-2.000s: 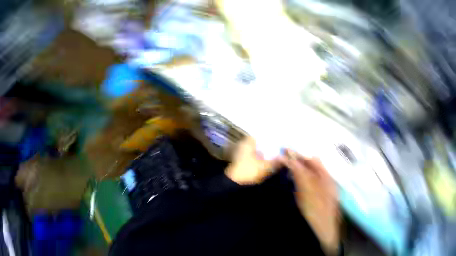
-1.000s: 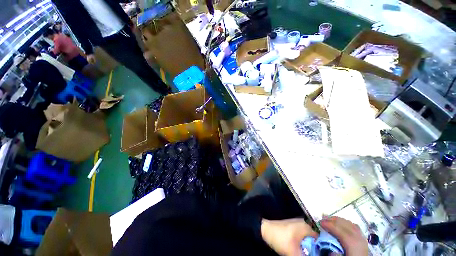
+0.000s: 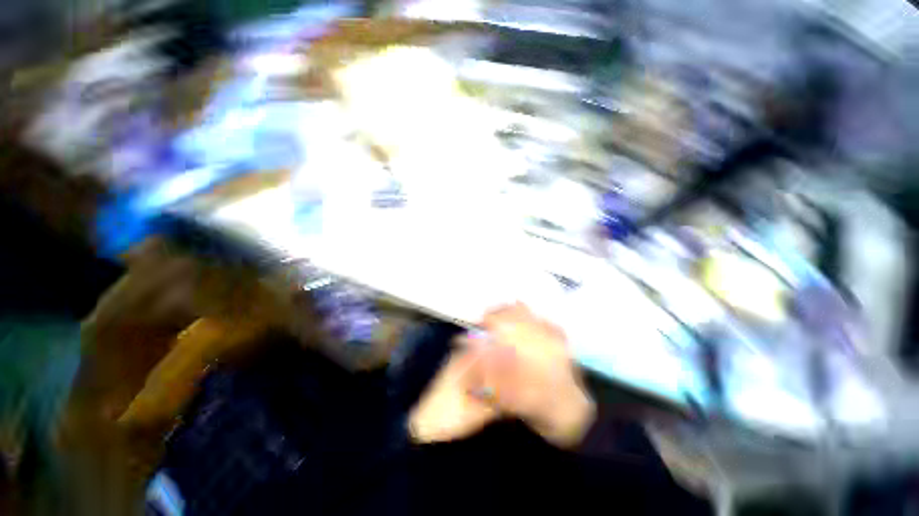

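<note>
The view is heavily blurred. My left hand [image 3: 448,401] and my right hand [image 3: 542,378] are together, touching or overlapping, at the near edge of the white bench [image 3: 453,242], low in the middle of the view. The fingers look bent inward. Whatever may lie between them is hidden by the fingers and blur, so no held thing can be made out.
A brown and orange carton [image 3: 186,358] stands below the bench at left. Blurred purple pieces [image 3: 348,312] lie beside the bench edge. A blue thing [image 3: 123,224] is at far left. A dark blue item [image 3: 615,217] and a yellow patch [image 3: 744,284] show at right.
The view has swung right and blurred. My hands appear higher and further left, still together. The pale blue fan part seen between them a second ago cannot be made out.
</note>
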